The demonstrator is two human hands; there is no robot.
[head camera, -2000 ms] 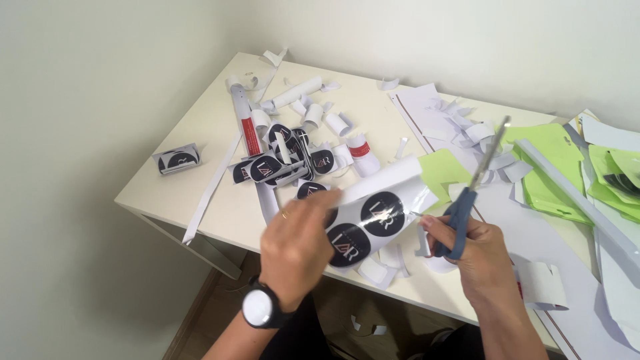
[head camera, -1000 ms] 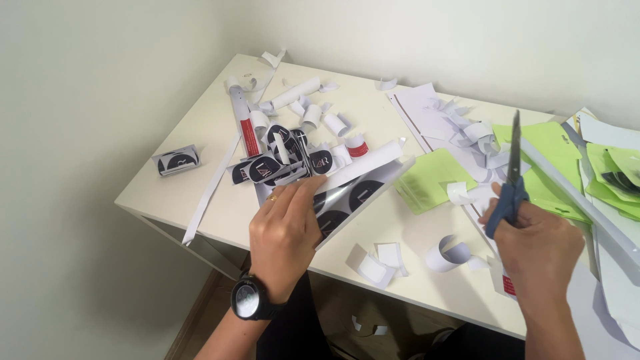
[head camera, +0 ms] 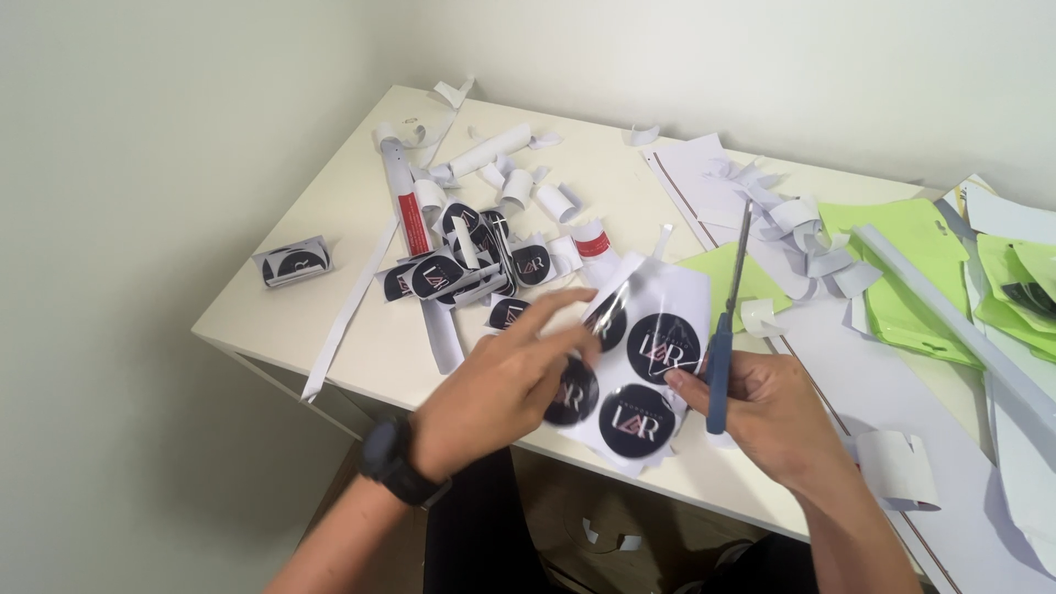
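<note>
A white sheet of round black stickers [head camera: 634, 421] is between my hands over the desk's front edge. My right hand [head camera: 759, 404] holds blue-handled scissors [head camera: 719, 363], blades pointing up, and pinches the sheet's right side between thumb and fingers. At the sheet's left side is my left hand [head camera: 516, 363], blurred, fingers bent and apart; whether it touches the sheet I cannot tell. Beyond it lies a pile of cut black round stickers [head camera: 437, 275]. One curled sticker piece [head camera: 294, 262] lies apart at the left.
Curled white paper scraps [head camera: 516, 188] lie across the white desk [head camera: 313, 198]. Green packets [head camera: 907, 280], large white sheets and a long folded white strip [head camera: 916, 297] cover the right side. A narrow strip [head camera: 351, 309] overhangs the front left edge. Walls stand behind and at the left.
The sticker sheet, held in my left hand a second ago, is now pinched by my right hand and shows its printed face. My right hand and the scissors have moved left to it.
</note>
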